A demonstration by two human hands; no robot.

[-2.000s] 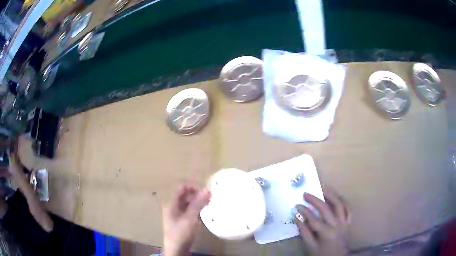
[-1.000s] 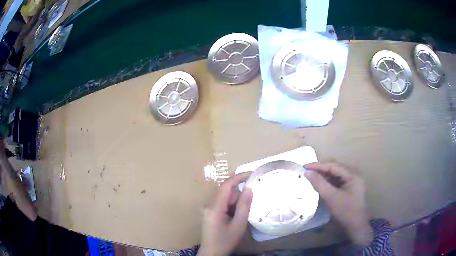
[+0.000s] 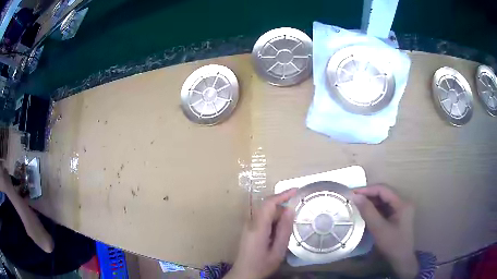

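Note:
A round silvery metal disc with a spoke pattern lies over a white square pad near the front edge of the bench. My left hand holds the disc's left rim between thumb and fingers. My right hand holds its upper right rim. The disc covers most of the pad, so any fittings under it are hidden.
Two discs lie behind on the cardboard-covered bench. Another disc rests on white wrapping by a white post. Two more lie far right. The green conveyor runs behind. A person's arm and a blue crate are left.
The disc was beside the pad in my left hand and now lies over it. My right hand has moved from the small fittings to the disc's rim. The view has shifted.

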